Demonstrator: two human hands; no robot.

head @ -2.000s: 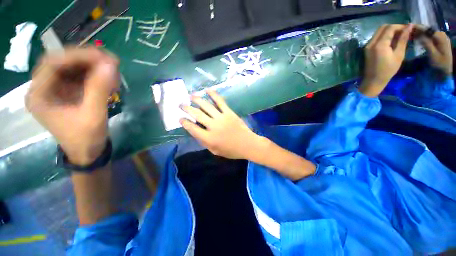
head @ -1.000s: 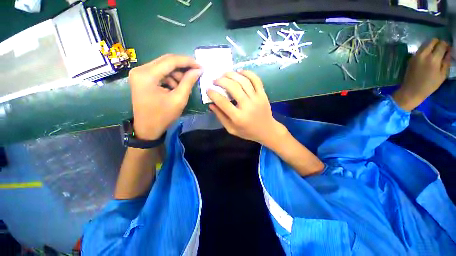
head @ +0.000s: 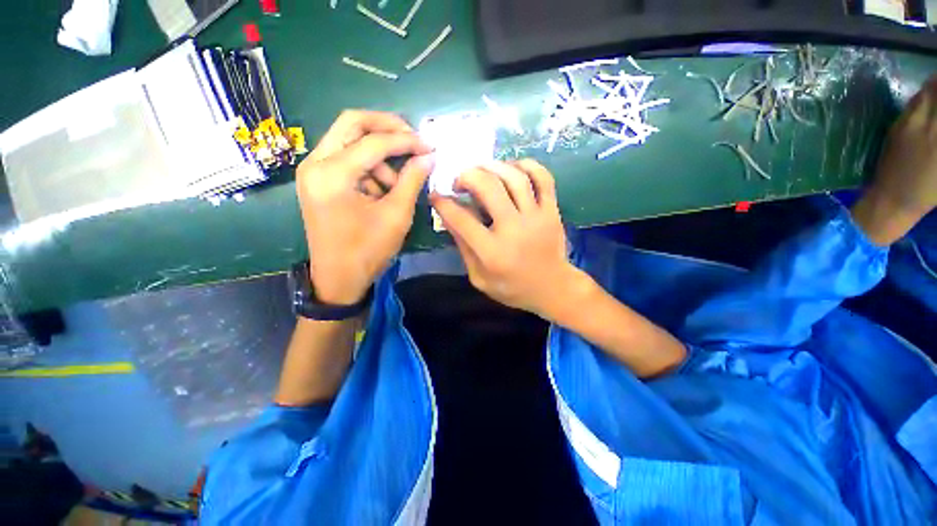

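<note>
A white display module [head: 459, 144] lies flat on the green bench in front of me. My left hand [head: 362, 195] is at its left edge, thumb and index fingertips pinched together at the module's left side. Any thin strip between those fingertips is too small to make out. My right hand [head: 514, 226] rests on the module's lower right part, fingers bent over it and holding it, covering its lower part. Stacked modules [head: 195, 113] with orange tabs bunched together lie to the left of my left hand.
Pale liner strips [head: 606, 106] lie heaped right of the module, and grey strips [head: 765, 98] farther right. A black tray [head: 616, 29] stands at the back. A white crumpled wipe [head: 88, 26] lies upper left. A coworker's hand [head: 909, 154] is at far right.
My left hand has come from over the stacked modules to the module's left edge. My right hand has stayed on the module. The camera view has shifted.
</note>
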